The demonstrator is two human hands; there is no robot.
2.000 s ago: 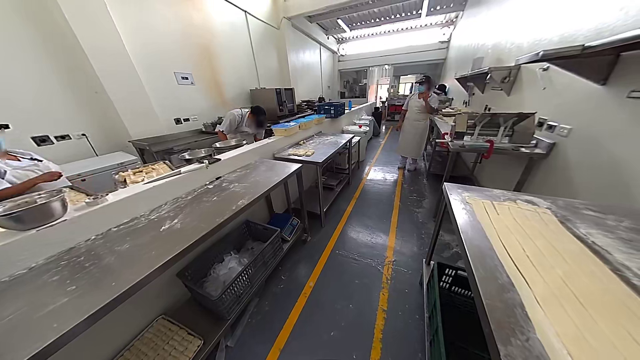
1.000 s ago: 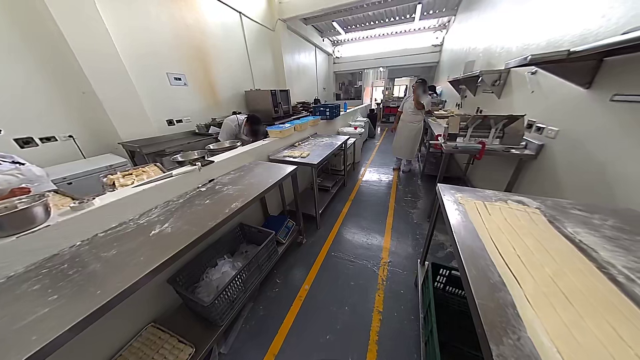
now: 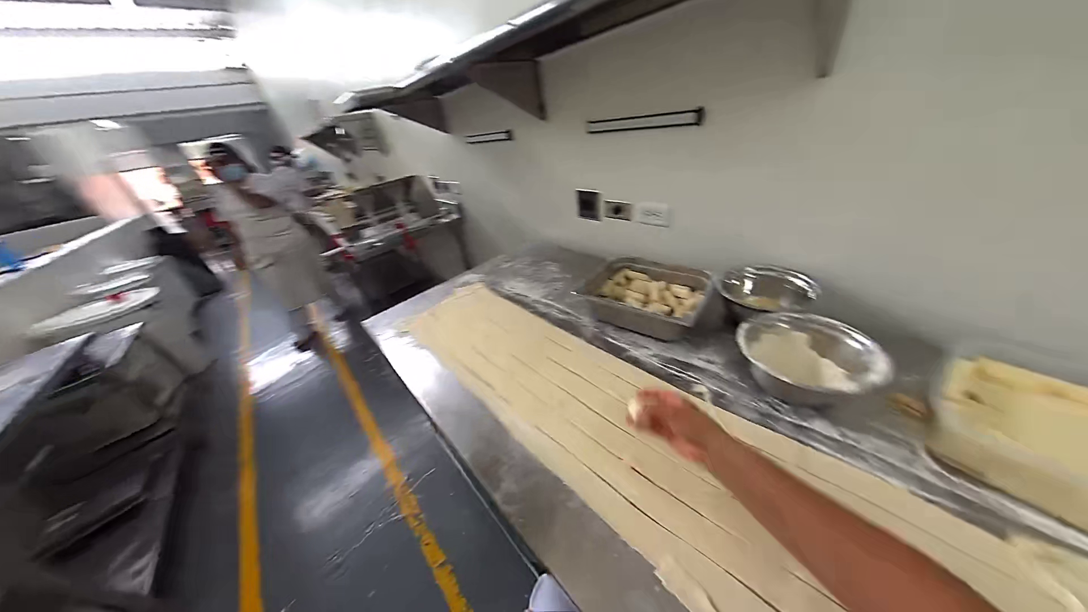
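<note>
One bare arm reaches in from the lower right, and I take its hand for my right hand [image 3: 671,421]. It is over a long sheet of dough [image 3: 544,382] cut lengthwise into strips. The fingers are curled, and a small pale lump shows at the fingertips; blur hides what it is and whether it is gripped. Beyond the hand stand a steel pan [image 3: 650,297] of pale chunks and a steel bowl [image 3: 812,357] with flour. My left hand is not in view.
The dough lies on a floured steel table [image 3: 510,476]. A second steel bowl [image 3: 769,291] and a plastic tub [image 3: 1011,425] with pale contents stand along the wall. A wall shelf [image 3: 476,51] hangs above. A masked person in an apron [image 3: 272,229] is in the aisle at left.
The view has swung right, to the dough table. An arm and hand now show over the dough; no hand of mine showed before.
</note>
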